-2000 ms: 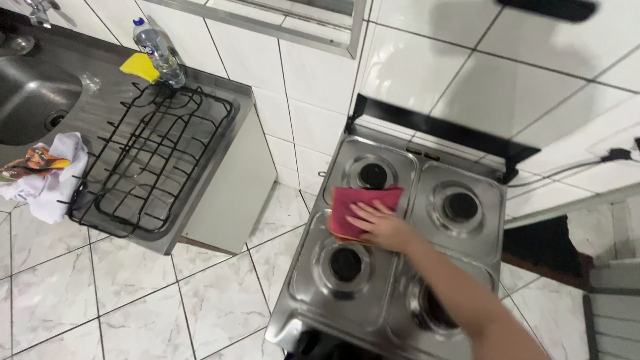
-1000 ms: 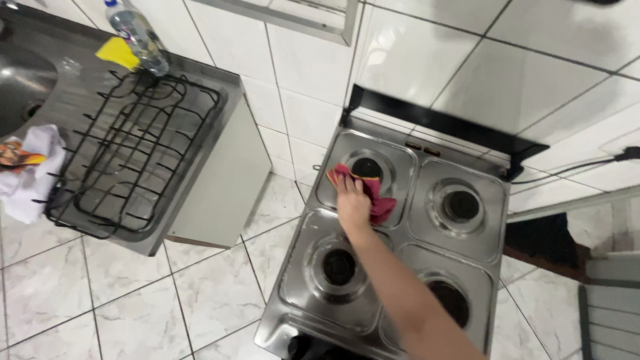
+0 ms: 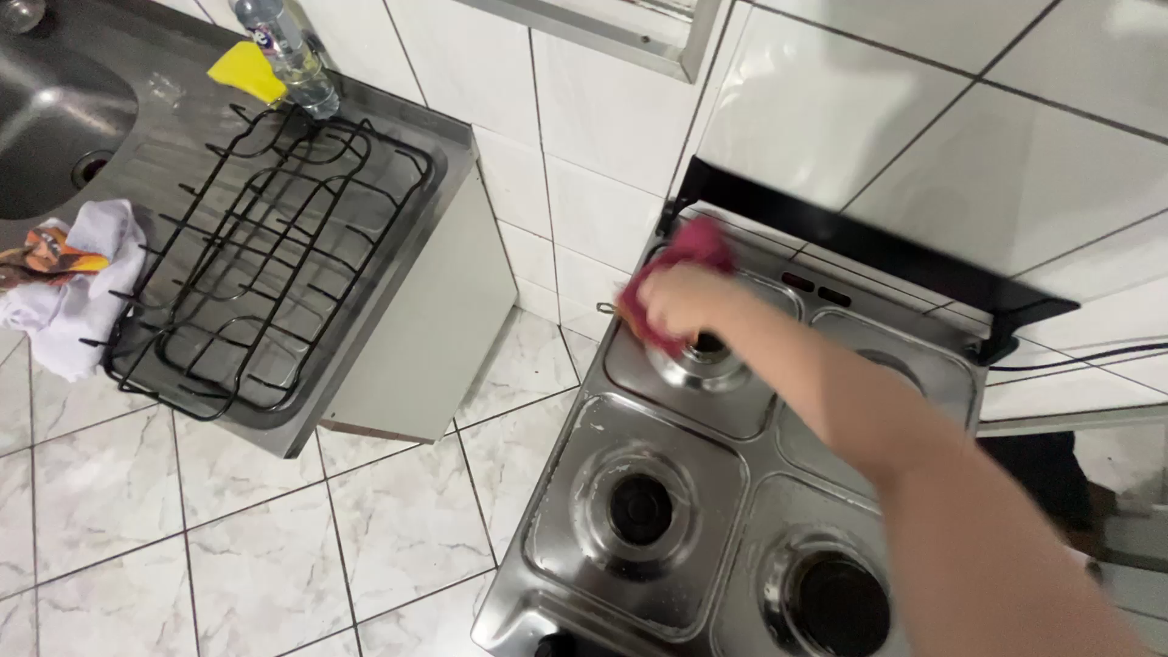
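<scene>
My right hand (image 3: pixel 680 299) grips a red cloth (image 3: pixel 701 248) at the back left of the stainless steel stovetop (image 3: pixel 630 406). The cloth lies over part of the back left burner well and is blurred. My forearm crosses the stove from the lower right and hides part of the back right burner. Nearer the front are the front left burner (image 3: pixel 641 509) and the larger front right burner (image 3: pixel 838 604), with no grates over them. My left hand is out of view.
Black pan grates (image 3: pixel 265 265) rest on the steel sink counter at left, near a plastic bottle (image 3: pixel 290 59), a yellow cloth or sponge (image 3: pixel 246 71) and a white cloth (image 3: pixel 78 301). A black rail (image 3: pixel 849 237) edges the stove's back. A cable (image 3: pixel 1086 360) runs right.
The red cloth and my right hand have moved from over the back left burner toward the stove's back left corner.
</scene>
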